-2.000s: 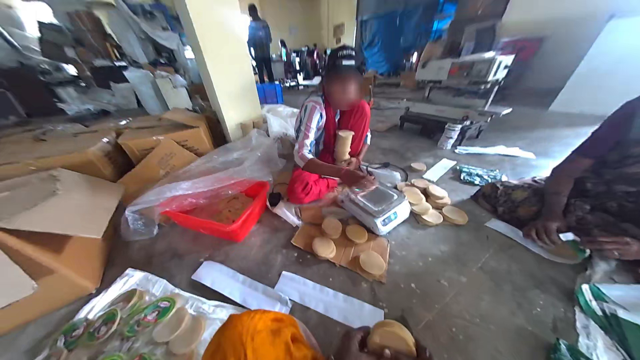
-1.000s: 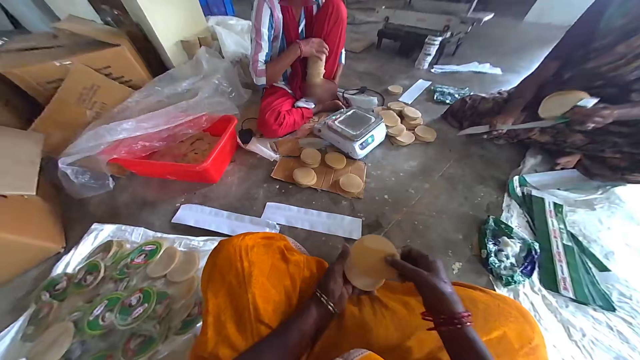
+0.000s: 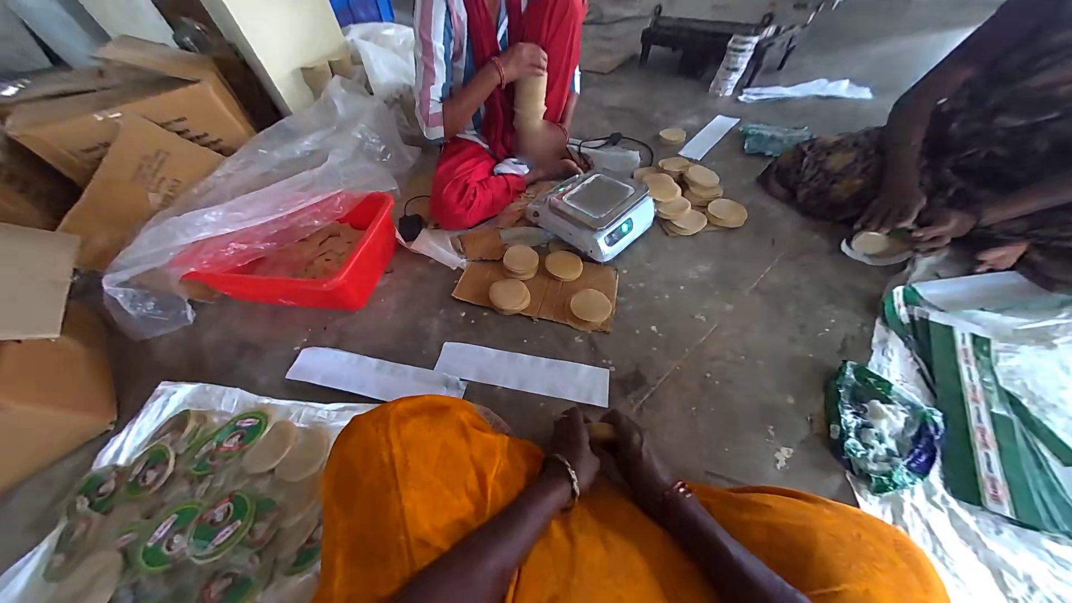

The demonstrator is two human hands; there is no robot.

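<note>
Both my hands meet over my orange-clad lap. Between my left hand (image 3: 574, 444) and my right hand (image 3: 632, 456) a tan flat disc (image 3: 601, 432) is gripped, mostly hidden by my fingers. Just beyond them, two white paper strips (image 3: 526, 373) lie on the floor. Short stacks of round tan discs (image 3: 590, 306) rest on a flat piece of cardboard (image 3: 544, 289). Behind that stands a white digital scale (image 3: 596, 209), with a loose pile of discs (image 3: 688, 191) to its right. At lower left, discs and green round labels (image 3: 222, 526) cover a silvery sheet.
A person in red (image 3: 502, 109) sits behind the scale, holding a tall disc stack (image 3: 530, 100). Another person's hands (image 3: 913, 222) hold a disc at right. A red tray (image 3: 335, 285) under plastic, cardboard boxes (image 3: 151, 117) and a green packet (image 3: 883, 427) lie around.
My hands have moved down and closer together, and the disc between them, seen broad-faced a second ago, is now mostly covered. The person at right has lowered their hands with a disc.
</note>
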